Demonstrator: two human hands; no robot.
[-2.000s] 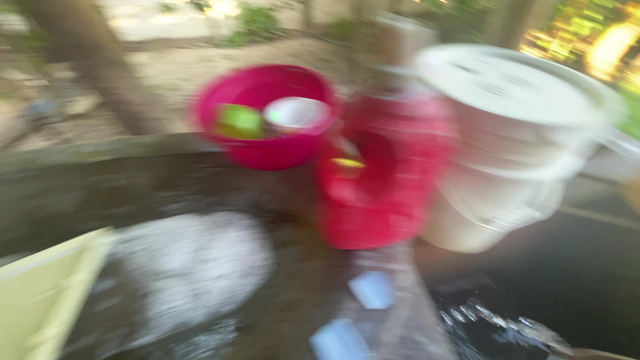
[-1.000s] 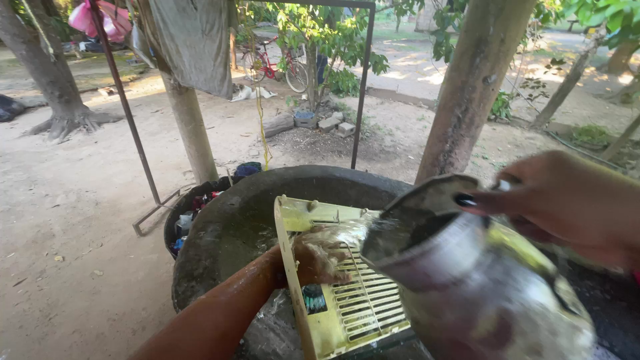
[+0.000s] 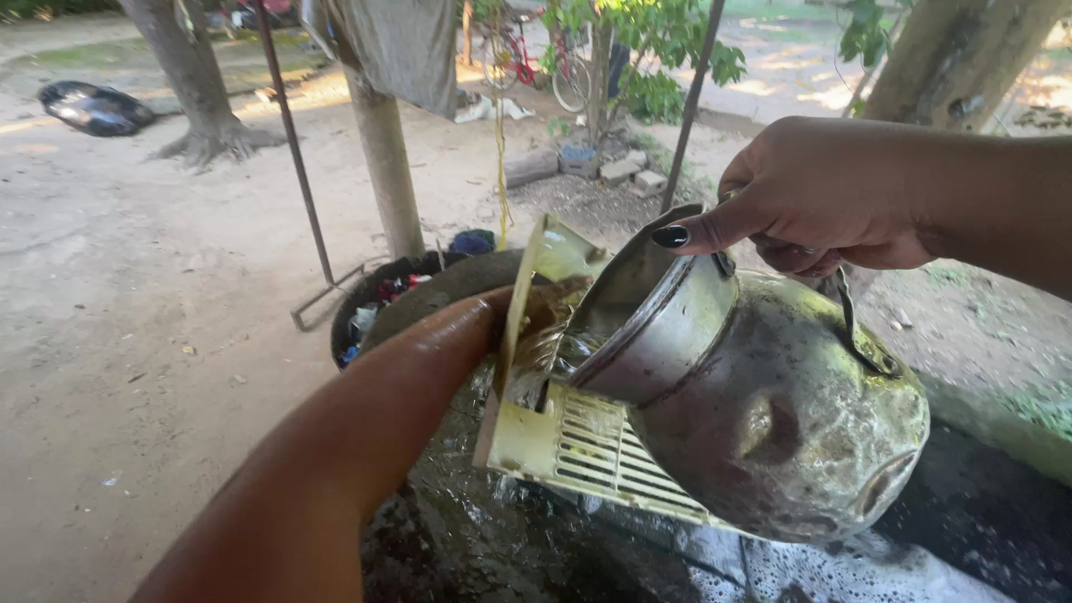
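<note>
My right hand grips the handle of a dented metal jug, which is tipped with its mouth to the left. Water runs from the mouth onto a pale yellow slatted plastic piece. Behind the raised side wall of that piece, my left hand reaches into the stream; its fingers are largely hidden, so its hold cannot be told. The plastic piece is tilted above a dark wet basin, and the jug covers part of its slats.
White suds lie at the lower right. A dark tub with mixed items stands beyond the basin on the left. Near it rise a thin metal post and a wooden post. A tree trunk stands at the upper right.
The jug is tipped further over the plastic piece, and its mouth and the right hand show more sharply. The plastic piece is tilted more. The view has shifted.
</note>
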